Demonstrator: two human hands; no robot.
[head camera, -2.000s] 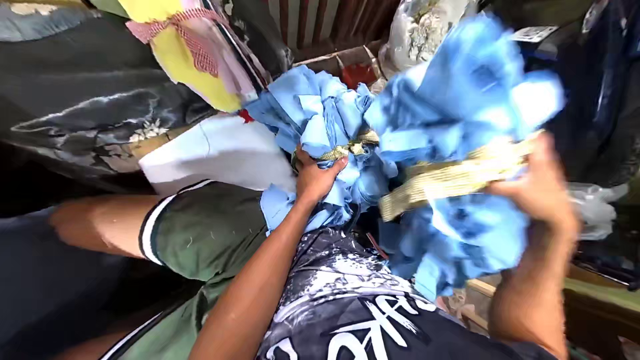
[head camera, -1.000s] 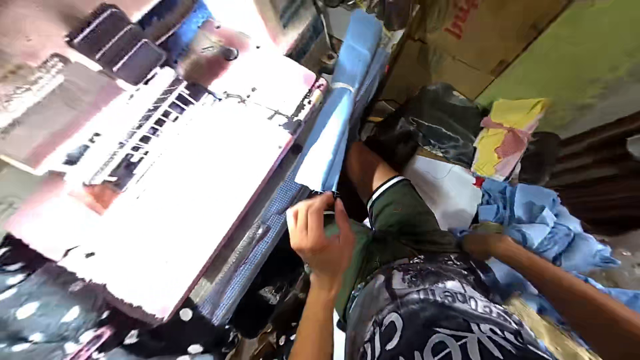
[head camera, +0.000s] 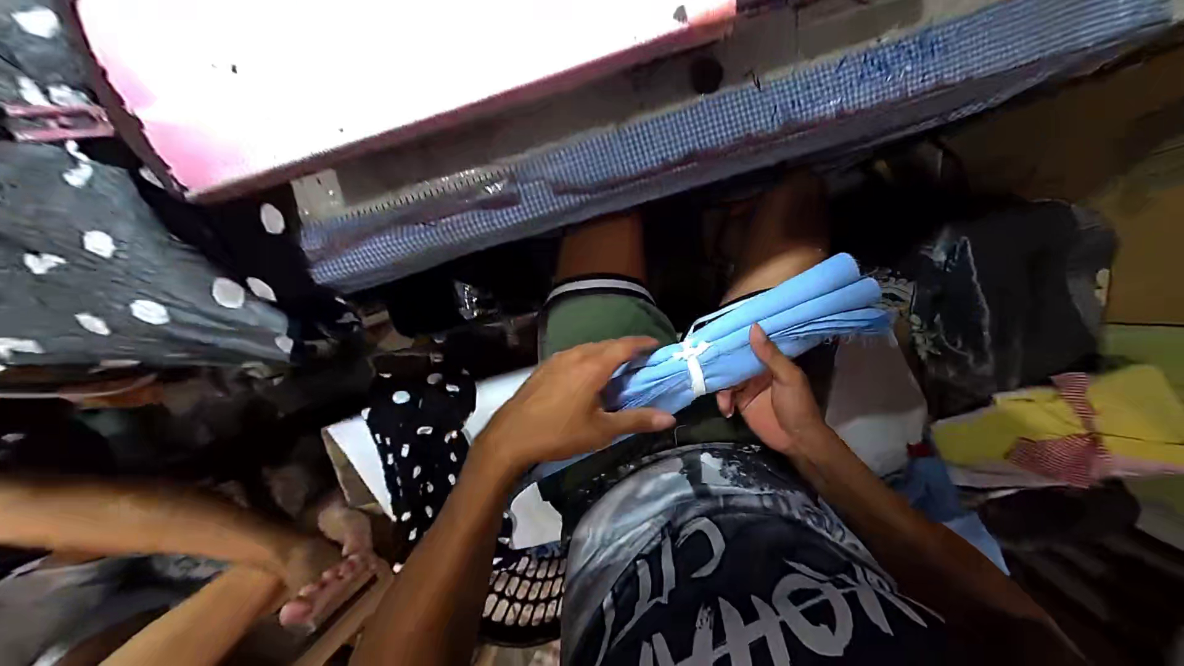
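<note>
A bundle of light blue fabric (head camera: 786, 319), folded lengthwise and tied around its middle with a white strip (head camera: 694, 366), lies slanted above my lap. My left hand (head camera: 583, 398) grips its lower left end, the thumb below and the fingers above. My right hand (head camera: 772, 393) is under and beside the right half, with the thumb up against the fabric and the other fingers curled below, partly hidden. The bundle's upper right end shows loose layered edges.
A bright table (head camera: 416, 74) with blue checked cloth (head camera: 647, 148) along its edge stands ahead. Polka-dot fabric (head camera: 139, 268) hangs at left. Another person's bare limbs (head camera: 139, 527) are at lower left. A yellow fabric bundle (head camera: 1128, 407) lies at right, near a dark plastic bag (head camera: 1008, 277).
Two seconds ago my hands held blue ruffled bundles with gold-coloured ties; now both are at a smooth, white-tied blue bundle, which stood by the table edge one second ago. The view has turned strongly.
</note>
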